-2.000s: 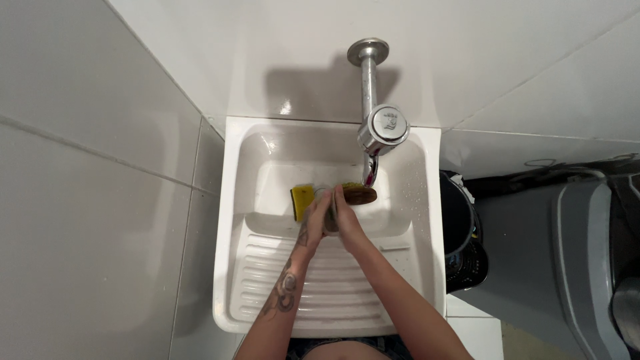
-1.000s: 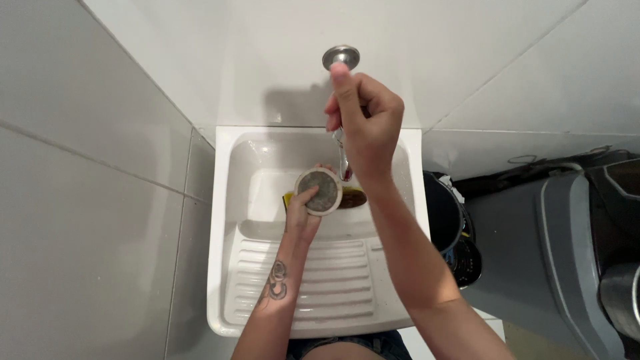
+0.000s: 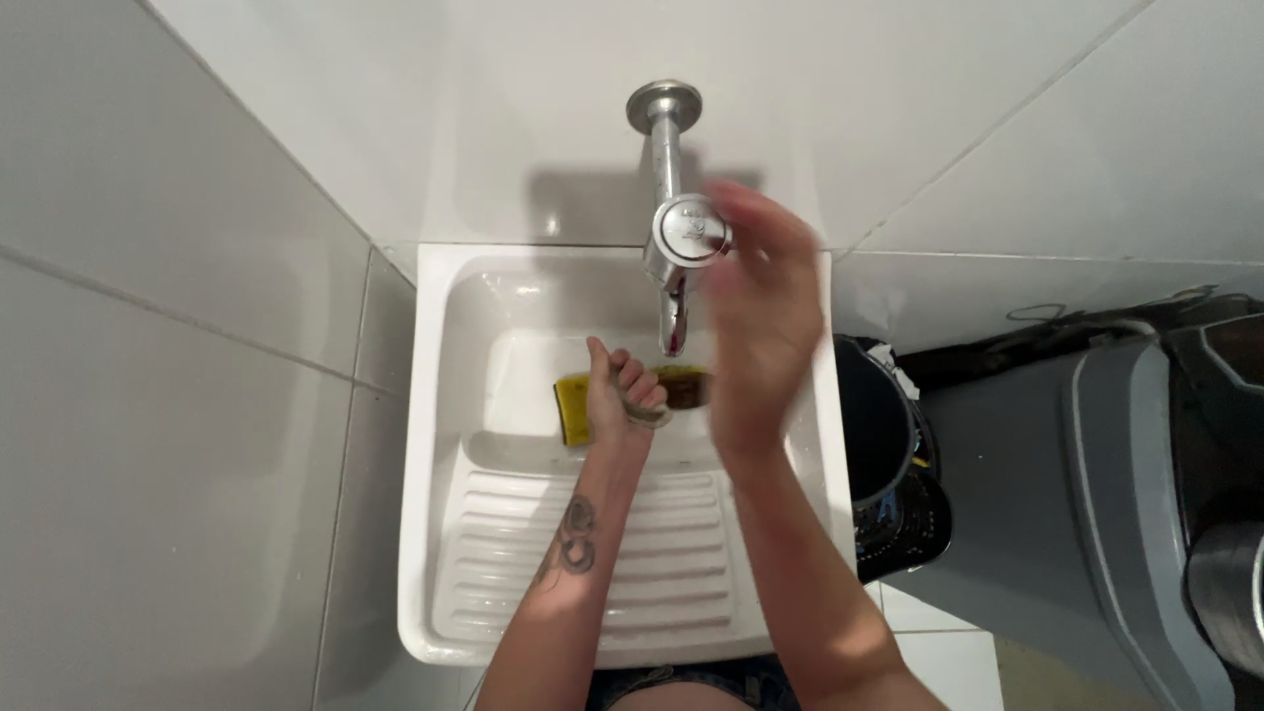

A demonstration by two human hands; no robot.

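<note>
My left hand (image 3: 620, 395) is in the basin of a white laundry sink (image 3: 425, 444), its fingers curled around a small round disc (image 3: 647, 413) seen nearly edge-on. Just behind that hand lies a yellow sponge (image 3: 573, 407) with a dark side. A brown and yellow object (image 3: 684, 387), perhaps a scrubbing brush, lies to the right under the spout. Blurred and raised, my right hand (image 3: 768, 316) is beside the push button of the chrome wall tap (image 3: 691, 229), fingers apart and holding nothing. Whether it touches the tap cannot be told. No water stream can be made out.
A ribbed washboard slope (image 3: 592, 592) forms the near part of the sink. Right of the sink stand a black bucket (image 3: 871, 425), a black perforated basket (image 3: 918, 523) and a large grey bin (image 3: 1017, 474). Tiled walls rise behind and at both sides.
Both hands were together in the basin at first. My right hand then rose over the tap and is now at its right side. My left hand has turned the disc from face-up to nearly edge-on.
</note>
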